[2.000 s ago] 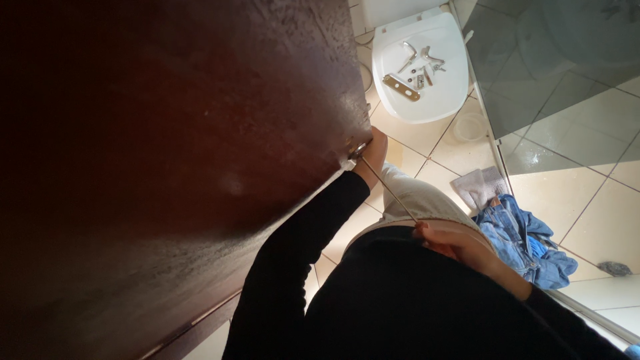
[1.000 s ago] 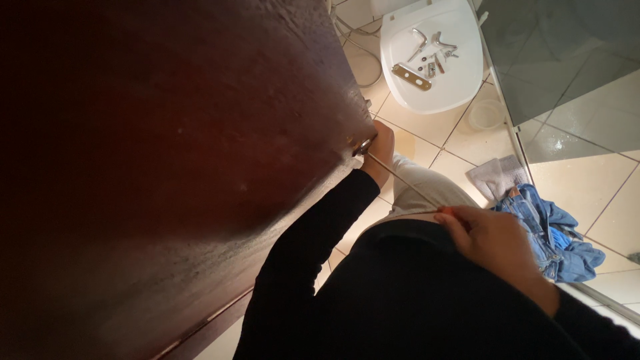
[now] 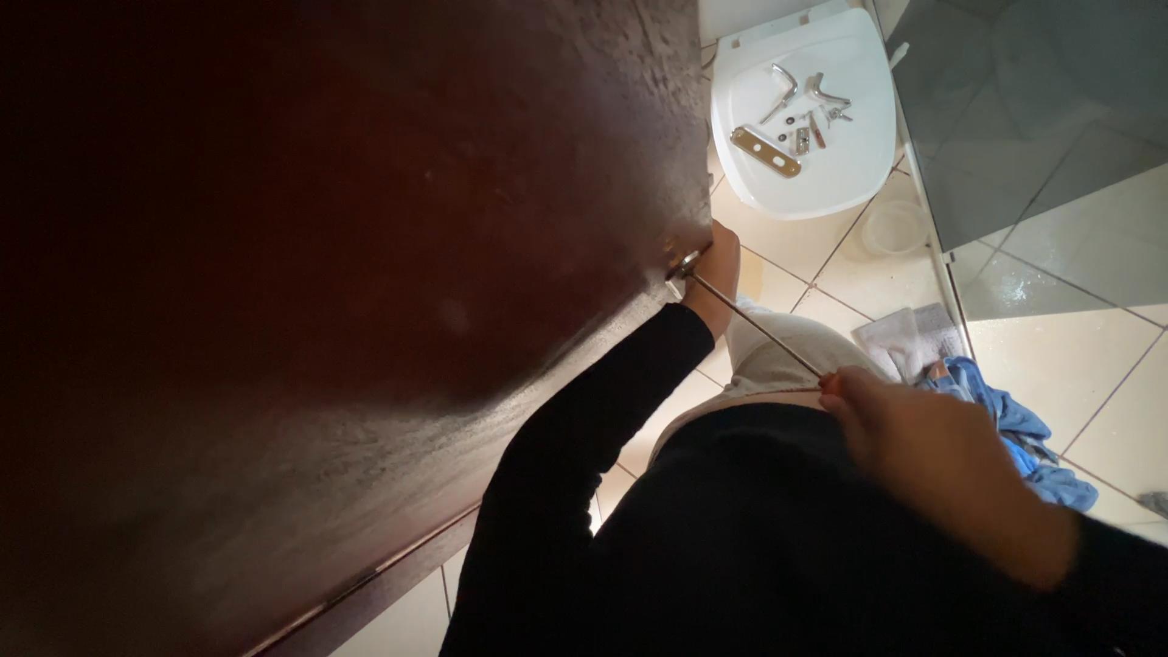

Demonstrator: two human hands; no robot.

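Observation:
My right hand grips the orange-red handle of a long screwdriver. Its thin shaft runs up and left to metal door hardware on the face of a dark brown wooden door, near its edge. My left hand is at that door edge, with its fingers hidden behind the door and hardware; whether it grips anything does not show. On the white toilet lid lie a brass-coloured lock plate, a metal lever handle, another lever handle, keys and several small parts.
The toilet stands beyond the door edge, beside a glass shower panel. A round, translucent tub stands on the tiled floor. Nearer are a grey cloth and blue denim clothing, beside the shower edge.
My right hand has moved away from my waist, still on the screwdriver handle, and its pose has turned. My left hand stays at the door edge.

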